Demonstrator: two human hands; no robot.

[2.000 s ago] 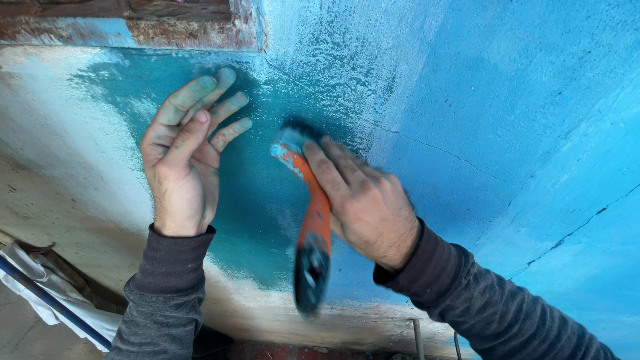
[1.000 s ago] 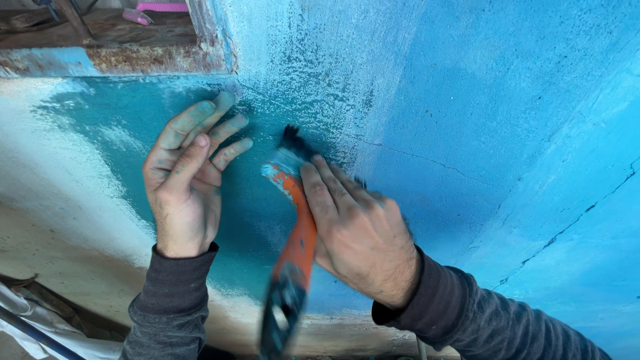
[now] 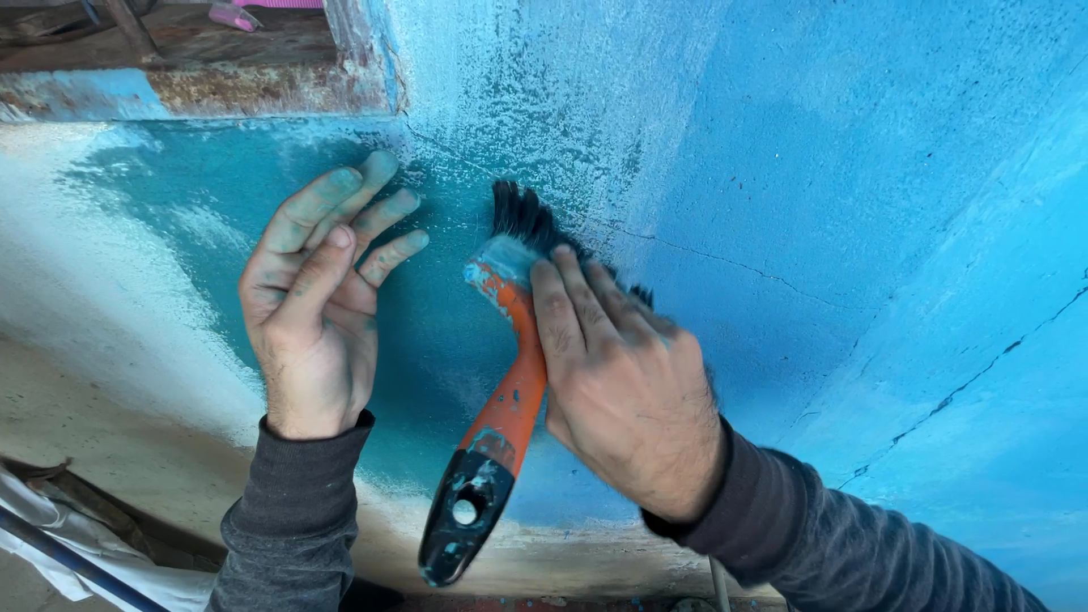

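Note:
My right hand [image 3: 633, 374] grips a wide paintbrush [image 3: 510, 399] near its head, fingers over the ferrule. The brush has an orange handle with a black end, spattered with blue-green paint. Its dark bristles are splayed against the wall [image 3: 765, 170], where teal paint borders lighter blue. My left hand [image 3: 319, 289] is raised left of the brush, palm towards me, fingers apart and stained with teal paint; it holds nothing. A teal patch [image 3: 425, 340] lies between and behind the hands, with whitish wall to its left.
A worn window ledge [image 3: 255, 92] juts out at upper left, with pink plastic items [image 3: 234, 15] on it. At lower left lie a white cloth [image 3: 51, 535] and a dark blue pole [image 3: 76, 561]. A long crack [image 3: 960, 395] runs through the blue wall on the right.
The handle's lower end swings left between the two earlier frames. The bristles, blurred or mostly covered before, now show more fully. My left hand keeps much the same pose. The view has shifted somewhat.

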